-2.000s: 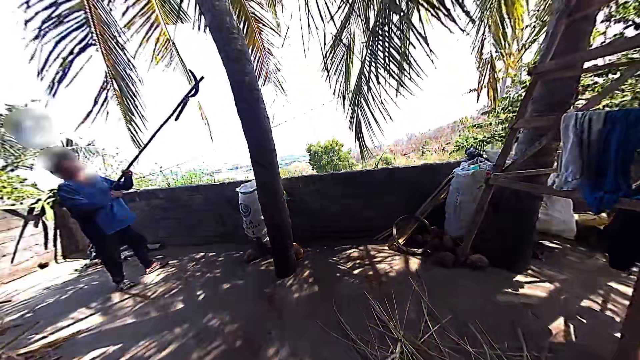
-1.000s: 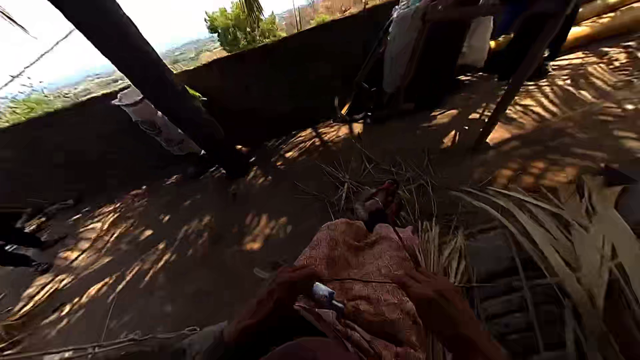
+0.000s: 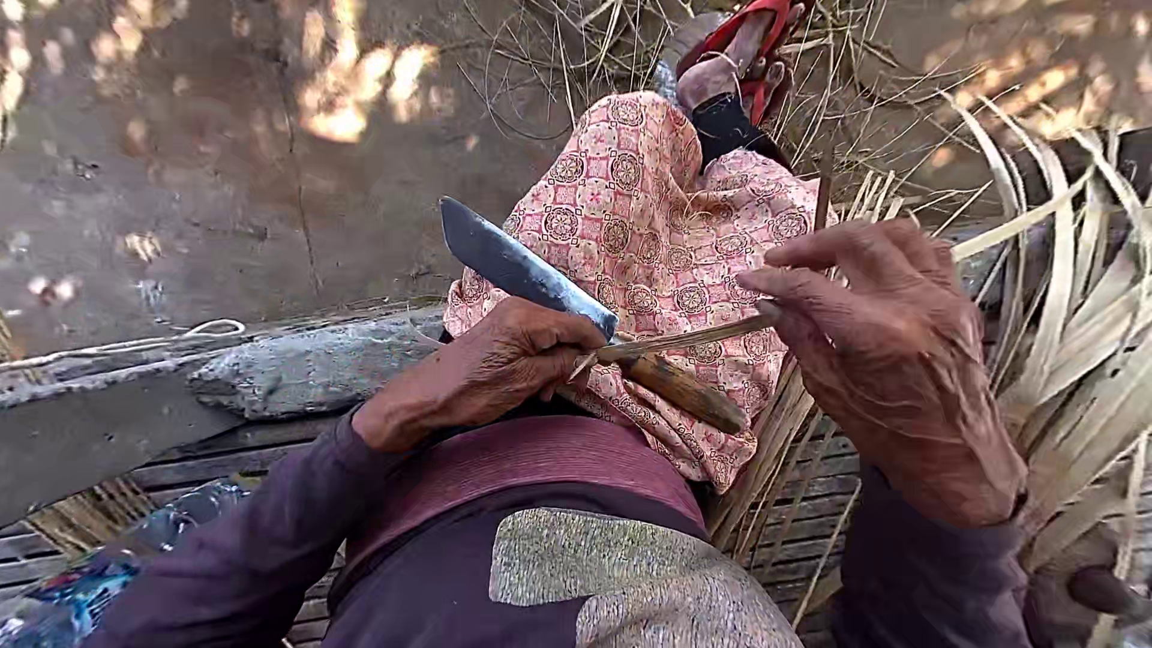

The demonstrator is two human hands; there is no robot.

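A large knife with a broad steel blade (image 3: 522, 270) and a wooden handle (image 3: 686, 392) lies across the patterned pink cloth (image 3: 630, 189) over my lap. My left hand (image 3: 504, 364), beside the blade, pinches one end of a thin strip of dry leaf or split cane (image 3: 688, 338). From there the strip runs over the knife to my right hand (image 3: 886, 351), whose thumb and fingers hold its other end. Part of the knife near the handle is hidden behind the strip and my left fingers.
A pile of long dry strips (image 3: 1071, 360) fans out at the right on the slatted seat (image 3: 810, 486). At the left are a rough stone-like block (image 3: 315, 364), a pale cord (image 3: 135, 344) and crumpled plastic (image 3: 99, 576). Thin stalks (image 3: 558, 54) litter the ground around my red sandal (image 3: 760, 45).
The view has swung down from the yard and wall to my lap. The person in blue seen at the left two seconds ago is out of view. Both hands now show clearly.
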